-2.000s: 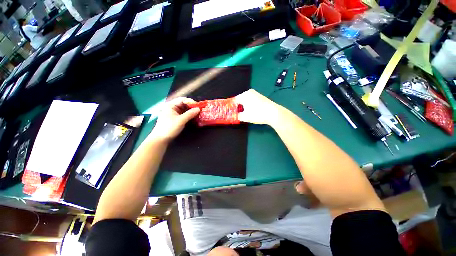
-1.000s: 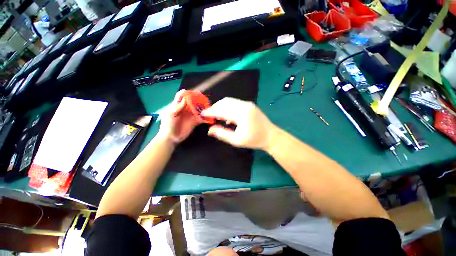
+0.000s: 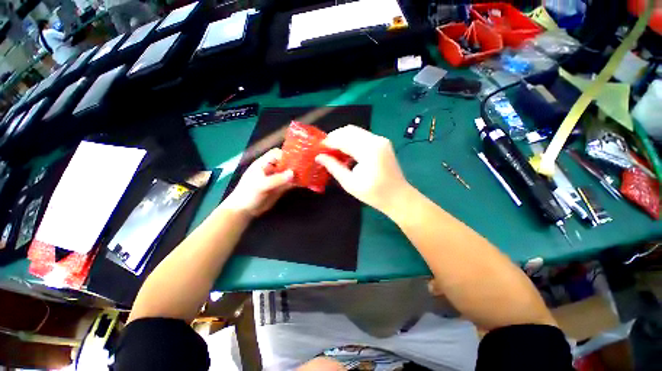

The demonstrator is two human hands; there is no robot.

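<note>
A red bubble wrap bag [image 3: 305,158] is held upright and tilted above the black work mat [image 3: 312,228]. My left hand [image 3: 263,182] grips its left and lower edge. My right hand [image 3: 366,165] pinches its right edge with thumb and fingers. Whether anything is inside the bag cannot be seen.
A black cylindrical tool [image 3: 521,170] and thin hand tools lie at right, with a red packet [image 3: 640,192] beyond. Red parts bins [image 3: 468,43] stand at the back right. White paper [image 3: 91,192] and a display panel [image 3: 150,223] lie at left. Black trays [image 3: 156,54] stand behind.
The bag was flat and level between both hands, then turned with its opening visible. Now its broad side faces the camera, and my right hand has closed on its right edge.
</note>
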